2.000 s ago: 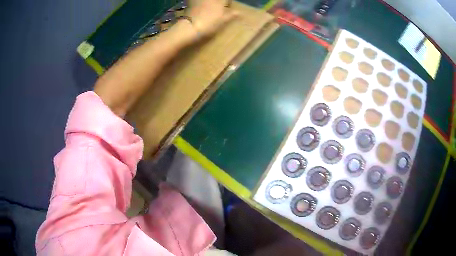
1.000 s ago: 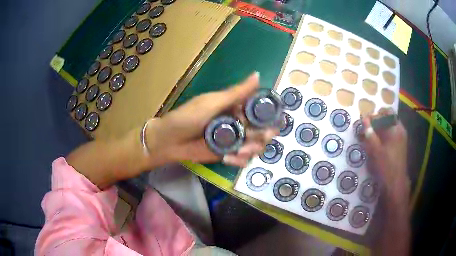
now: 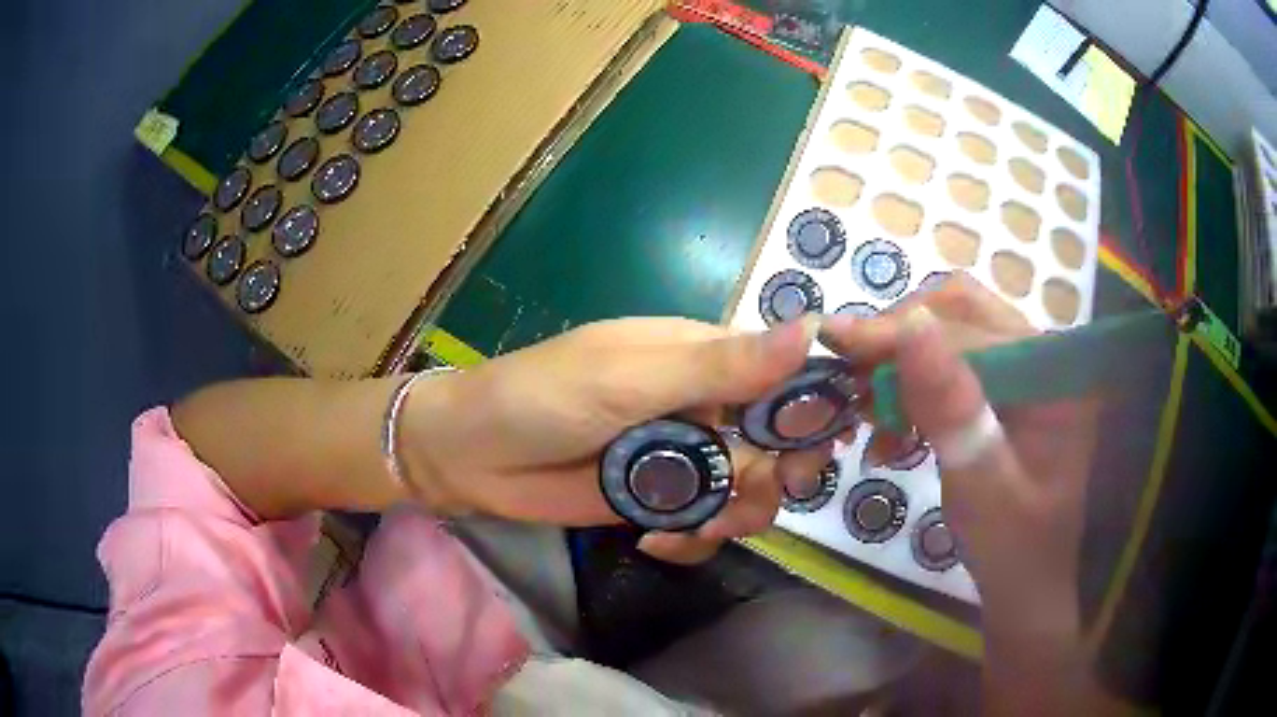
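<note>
My left hand [image 3: 602, 420] is palm up and holds two miniature speakers, ringed faces up. One speaker [image 3: 665, 474] rests on the fingers; the other speaker [image 3: 808, 409] is tilted near the thumb and fingertips. My right hand [image 3: 980, 448], partly blurred, is shut on a green handheld tool [image 3: 1064, 362]. Its fingers meet the left thumb at the second speaker; the tool's exact contact is unclear. A pale band is on a right-hand finger. Behind the hands is a white foam tray [image 3: 836, 101] with ringed speakers in its near cut-outs and unfilled tan cut-outs farther back.
A cardboard sheet [image 3: 462, 154] at the left holds rows of glossy dark discs [image 3: 336, 178]. A green mat [image 3: 658, 182] lies between cardboard and tray. A red item [image 3: 742, 24] and a paper note [image 3: 1076, 70] are behind. Yellow tape [image 3: 868, 595] marks the near edge.
My left hand first reached over the cardboard, then brought two speakers toward the tray. My right hand has come in from the right side and now meets the left hand, the green tool showing clearly.
</note>
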